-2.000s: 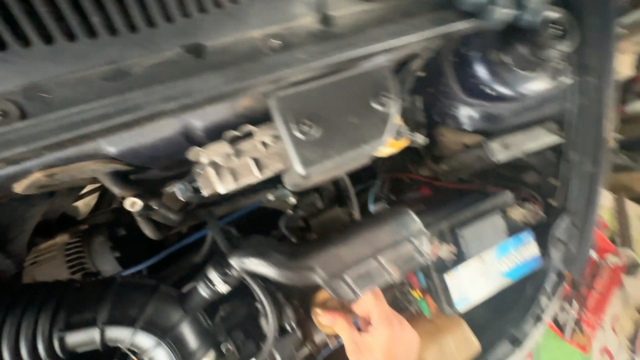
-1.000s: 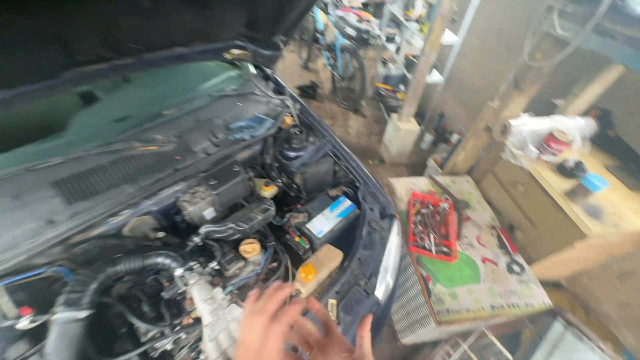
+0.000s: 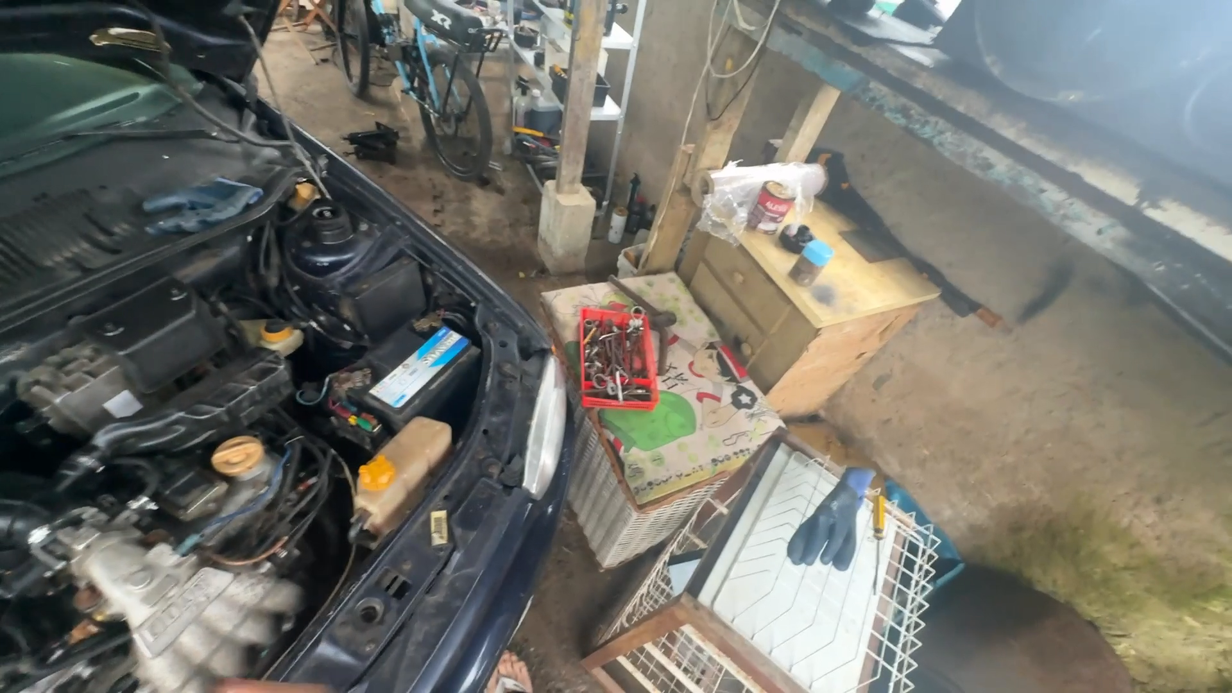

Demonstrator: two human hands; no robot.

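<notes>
Neither of my hands can be made out; a blurred reddish-brown sliver point(image 3: 269, 686) at the bottom edge may be part of one. Just above it lies the cast metal intake manifold point(image 3: 183, 606) of an open engine bay. A car battery point(image 3: 421, 371) with a blue and white label sits near the headlight point(image 3: 547, 428). Beside the battery is a yellowed plastic reservoir point(image 3: 409, 472) with its yellow cap on. An oil filler cap point(image 3: 238, 455) is in place on the engine. A blue glove point(image 3: 204, 205) rests below the windshield.
A red basket of wrenches point(image 3: 618, 361) stands on a cloth-covered wicker box point(image 3: 712, 438). Nearer, a wire rack point(image 3: 760, 597) carries a dark glove point(image 3: 833, 525) and a yellow-handled screwdriver point(image 3: 879, 515). Cans stand on a wooden cabinet point(image 3: 871, 274). Behind are a post point(image 3: 580, 106) and a bicycle point(image 3: 452, 106).
The view has swung right and away from the engine. A hand reached over the engine bay in both earlier frames, near the reservoir; it is gone from there.
</notes>
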